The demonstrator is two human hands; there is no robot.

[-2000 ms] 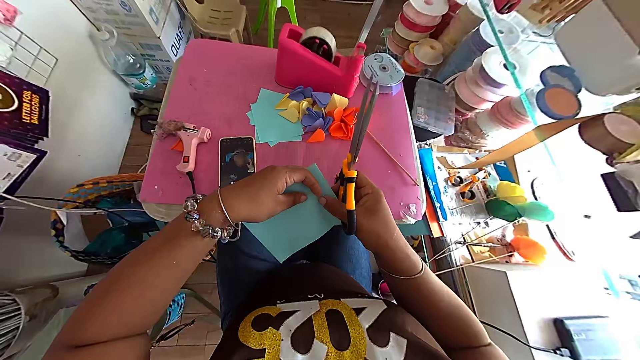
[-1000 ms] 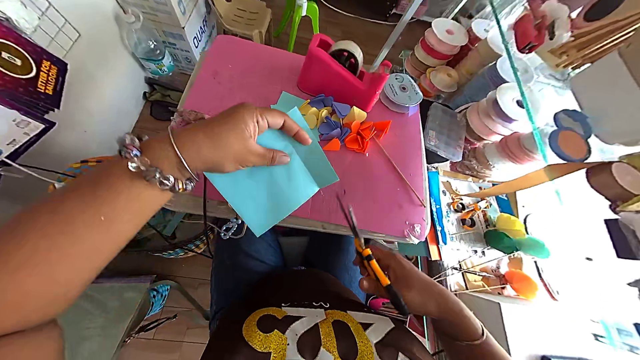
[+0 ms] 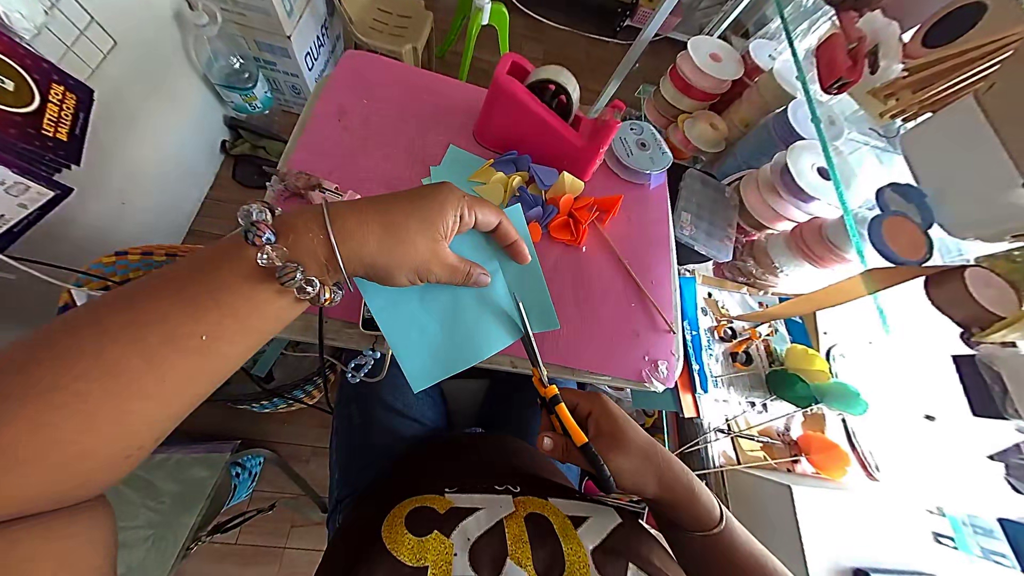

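My left hand grips a folded sheet of light blue paper over the near part of the pink table. The fold runs down the sheet's right side. My right hand holds scissors with orange and black handles. Their blade tips touch or overlap the sheet near the fold; how far the blades are parted is hard to tell. Behind the sheet lie more blue paper pieces, purple and yellow paper petals, an orange paper flower and a thin stick.
A pink tape dispenser and a ribbon spool stand at the table's back right. Further right are a clear plastic box and several ribbon rolls. A phone is mostly hidden beneath the paper. A cable hangs at the table's near edge.
The scissors, upright between my hands two seconds ago, have come down and now point at the sheet. One second ago their tips were off the paper. My left hand has shifted with the sheet.
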